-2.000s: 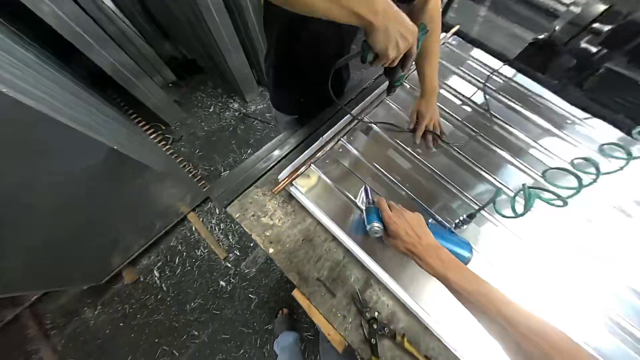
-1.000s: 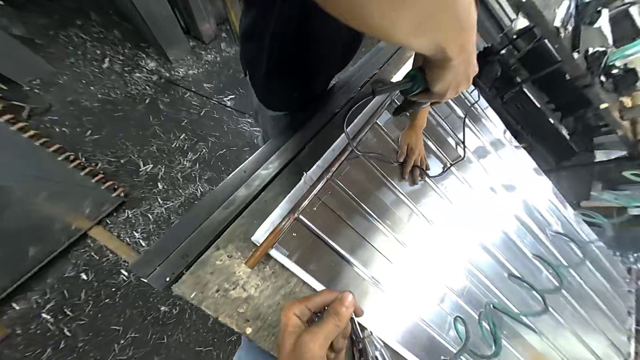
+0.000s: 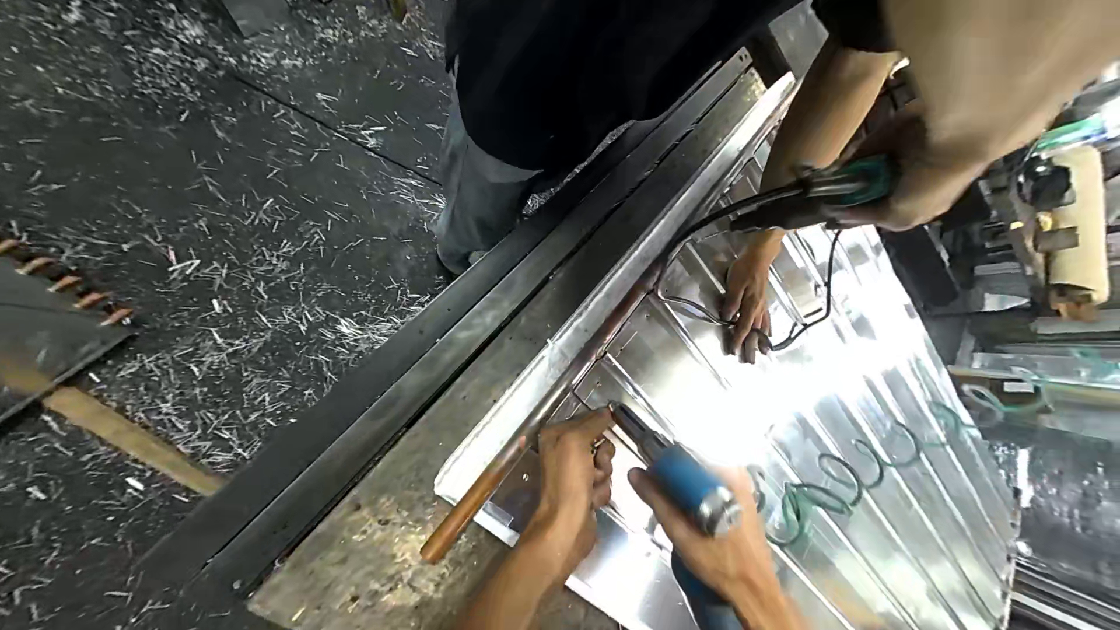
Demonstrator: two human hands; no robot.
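My right hand [image 3: 713,534] is closed round a blue pneumatic rivet gun [image 3: 682,477], whose dark nose points up and left over the ribbed metal panel. My left hand [image 3: 573,459] is beside that nose, thumb and forefinger pinched close to its tip and the other fingers curled; small dark bits show at the curled fingers, too unclear to name. A copper pipe [image 3: 477,503] runs along the panel's raised white edge, just left of my left hand. Thin metal tubes cross the shiny panel [image 3: 674,359]. A green coiled air hose [image 3: 814,499] lies on the panel to the right.
Across the panel a co-worker leans in, one hand [image 3: 748,302] flat on the sheet, the other [image 3: 919,175] holding a green and black tool with a black cable [image 3: 827,289]. Dark metal beams [image 3: 367,420] border the worktable [image 3: 376,534]. Metal shavings cover the floor [image 3: 227,289].
My right hand and the rivet gun have come up near the copper pipe. My left hand, not seen two seconds ago, is now beside the gun's nose. The view has moved closer to the panel's corner.
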